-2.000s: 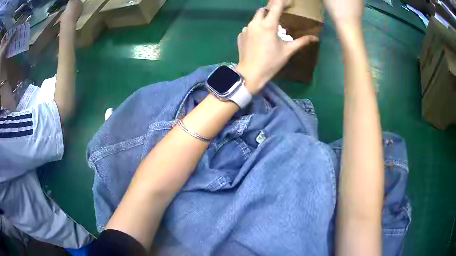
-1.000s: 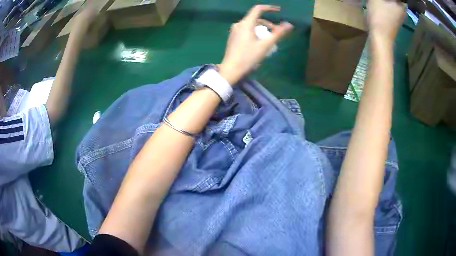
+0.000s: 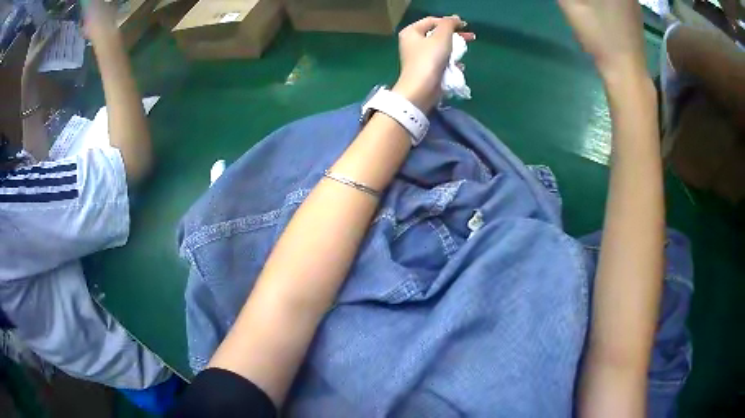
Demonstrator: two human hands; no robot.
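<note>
My left hand [image 3: 426, 61] is near the top centre with its fingers closed on a small crumpled white wad [image 3: 456, 73], which hangs below the fingertips. My right hand [image 3: 600, 33] is at the top right edge. Its fingers are cut off by the frame, so whether it holds anything cannot be told. A blue denim jacket [image 3: 457, 318] lies in front of me under both forearms. No carton shows between my hands.
Cartons [image 3: 233, 28] lie along the far side of the green table [image 3: 523, 90]. A neighbour's arm [image 3: 118, 106] and striped white sleeve are at left, beside white sheets [image 3: 61, 45]. A dark brown carton [image 3: 707, 139] is at right, partly behind a blurred brown shape.
The standing carton near my right hand is out of view. My left fingers have closed from a spread pose, with the wad still held. The camera view has shifted.
</note>
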